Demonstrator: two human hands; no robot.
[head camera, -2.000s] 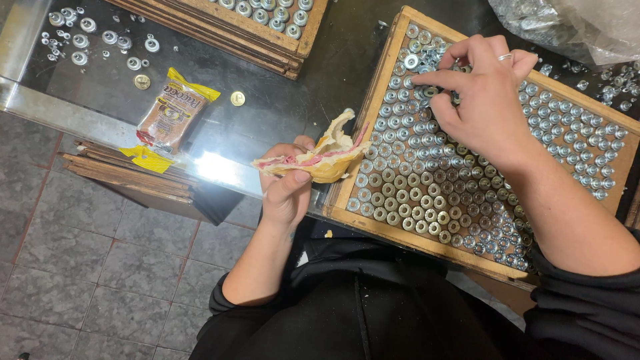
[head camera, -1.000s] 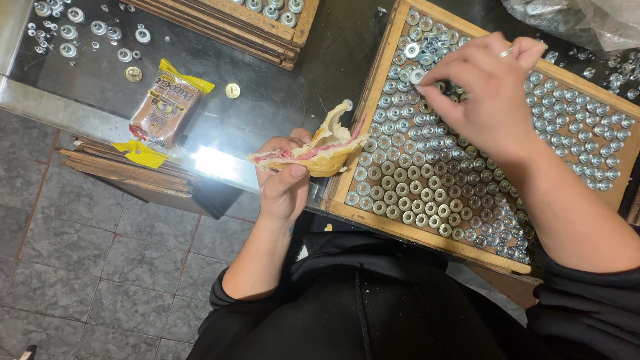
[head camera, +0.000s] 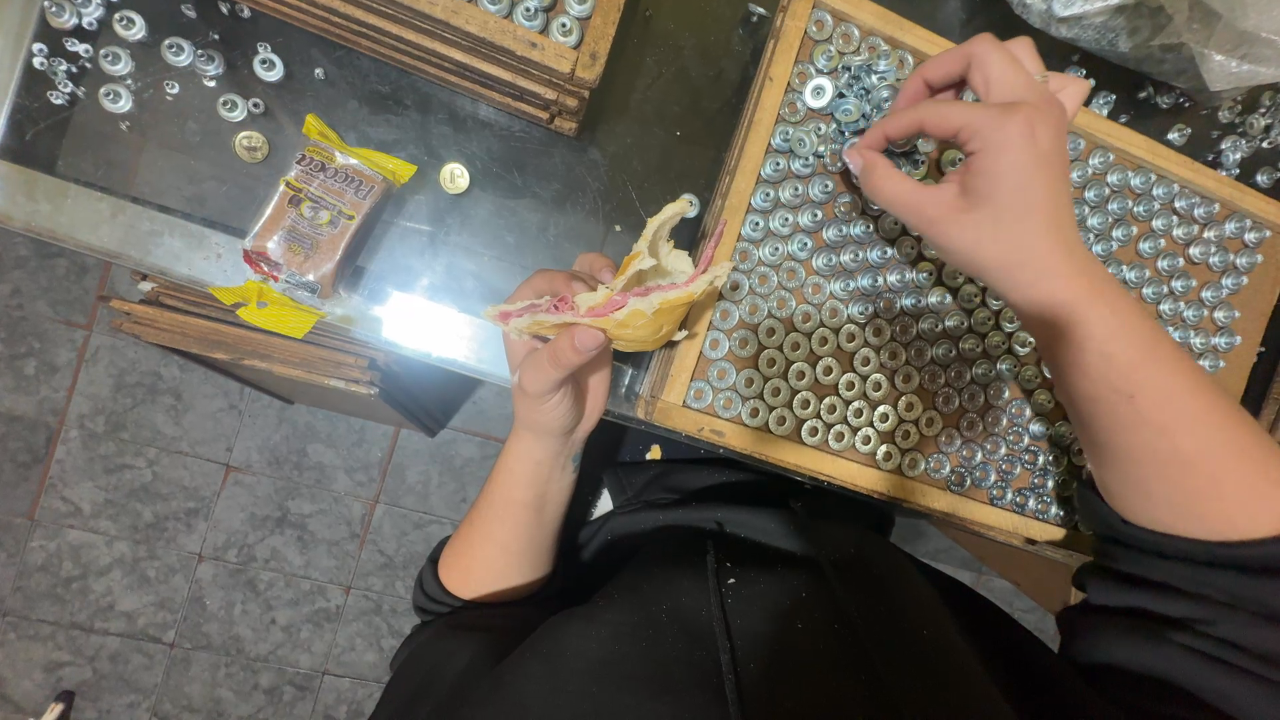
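Observation:
My left hand (head camera: 565, 365) is closed around a partly eaten bread roll with pink sliced filling (head camera: 640, 305), held beside the near left corner of a wooden tray (head camera: 690, 425). Rows of round metal buttons, silver and brass-toned, stand in the tray (head camera: 830, 375). Over its upper left part is my right hand (head camera: 985, 165), thumb and fingertips brought together at the buttons; whether a piece is between them cannot be told. Left of those fingers, loose silver buttons (head camera: 848, 108) lie heaped on the rows. A ring shows on my right hand.
A packaged sweet in a yellow-ended wrapper (head camera: 318, 215) lies on the dark glass table (head camera: 400, 130) near two brass-coloured discs (head camera: 454, 178). Stacked wooden trays (head camera: 560, 90) stand behind. Loose metal parts (head camera: 177, 52) lie at far left, and a clear plastic bag (head camera: 1150, 35) at upper right.
My right hand stays over the upper left of the tray, its fingers shifting slightly among the buttons. The left hand keeps hold of the bread roll.

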